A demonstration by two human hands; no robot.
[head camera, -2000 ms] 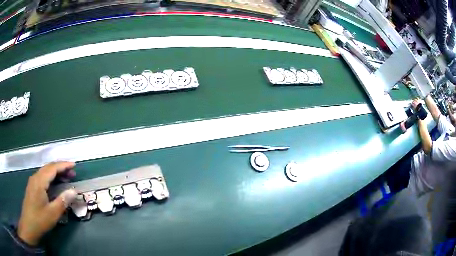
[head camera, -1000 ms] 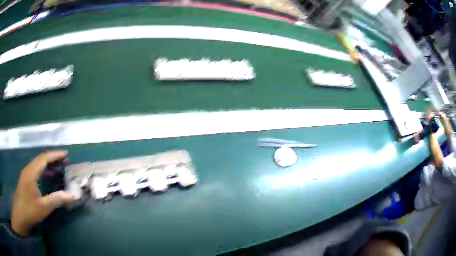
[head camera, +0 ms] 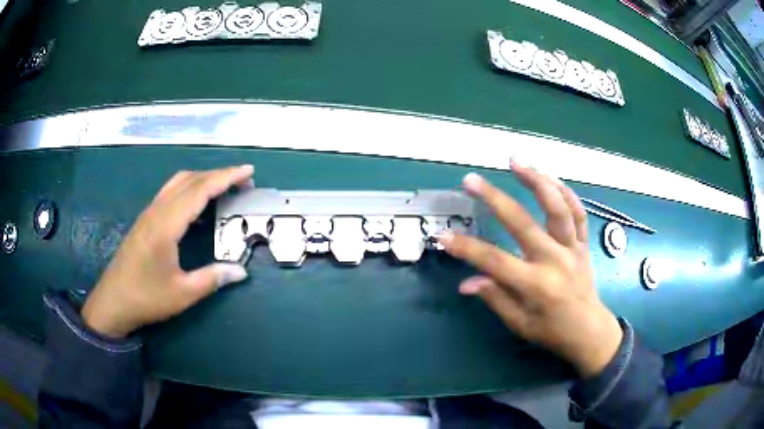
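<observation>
The four-station metal housing [head camera: 348, 205] lies on the green bench, straight edge to the back, pale lobes to the front. Small toothed wheels [head camera: 379, 238] sit in gaps between lobes; the leftmost gap looks dark, without a clear wheel. My left hand [head camera: 172, 251] is around the housing's left end, fingers at the back corner, thumb at the front corner. My right hand [head camera: 540, 272] is over the right end, fingers spread, one fingertip touching the rightmost gap and partly hiding it.
Ringed housings [head camera: 230, 23] lie beyond the white strip [head camera: 335, 130]. Tweezers [head camera: 620, 215] and two pale discs [head camera: 615, 239] lie at right. A dark ring [head camera: 44, 219] and a silver ring [head camera: 9, 237] lie at left. The bench's front edge curves below.
My right hand has come into view over the housing's right end. The view has shifted, so the housing is now central and the rings show at left. My left hand stays at the left end.
</observation>
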